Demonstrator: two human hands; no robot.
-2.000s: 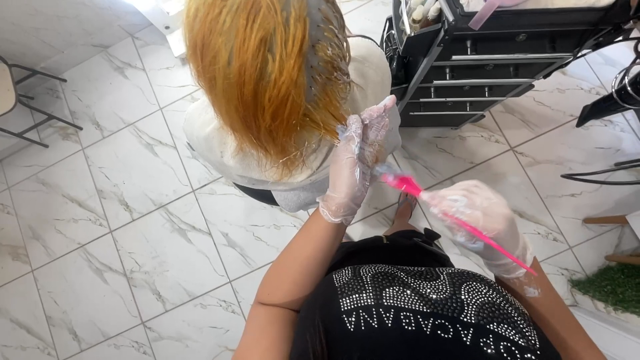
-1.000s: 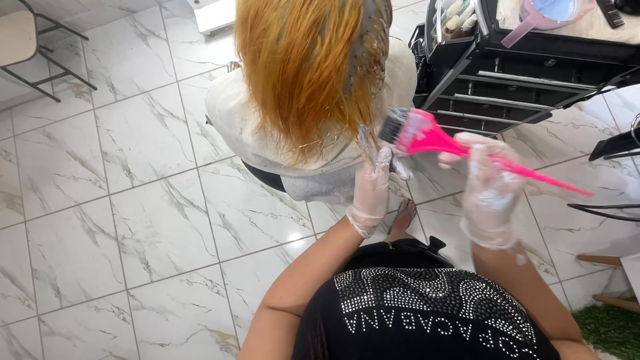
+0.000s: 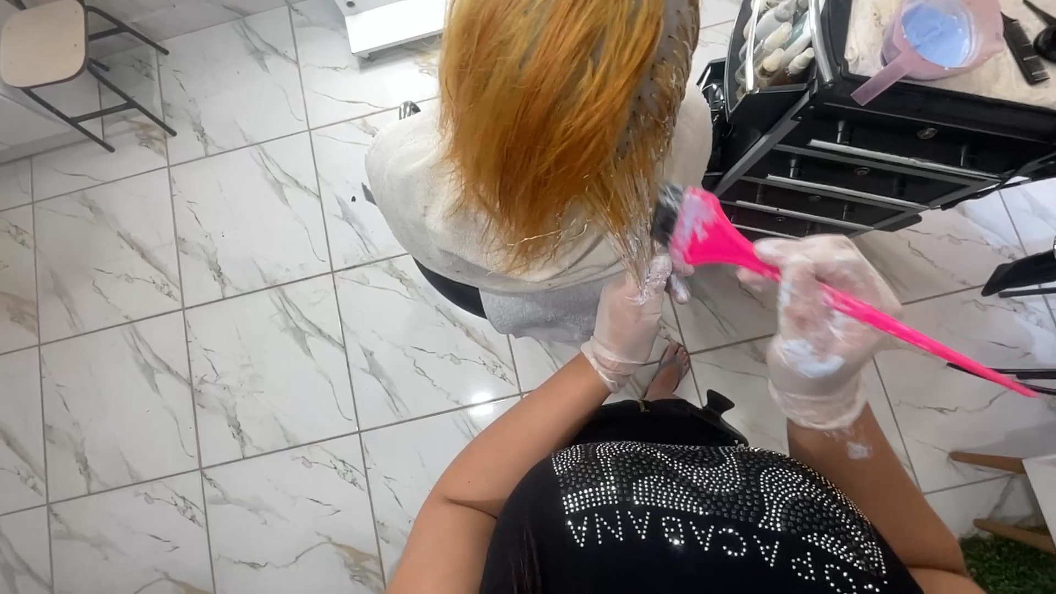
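A seated person with long orange hair (image 3: 528,124) has a light towel (image 3: 421,190) over the shoulders. My left hand (image 3: 634,318), in a clear glove, grips the ends of a coated lock of hair (image 3: 631,219). In my right hand (image 3: 829,318), gloved and smeared with pale blue cream, is the handle of a pink tint brush (image 3: 726,239). Its dark bristles, with cream on them, are beside the lock, just above my left hand. Cream also coats the hair on the right side of the head.
A black salon trolley (image 3: 874,169) with drawers stands at the right. On its top are a pink bowl (image 3: 936,37) of pale blue cream and a black comb (image 3: 1025,49). A stool (image 3: 45,45) is at the upper left, on marbled floor tiles (image 3: 256,355).
The brush has gone from pointing at my left palm to beside the lock, its wide face now showing. My left hand has turned and closed on the hair ends. The view has shifted.
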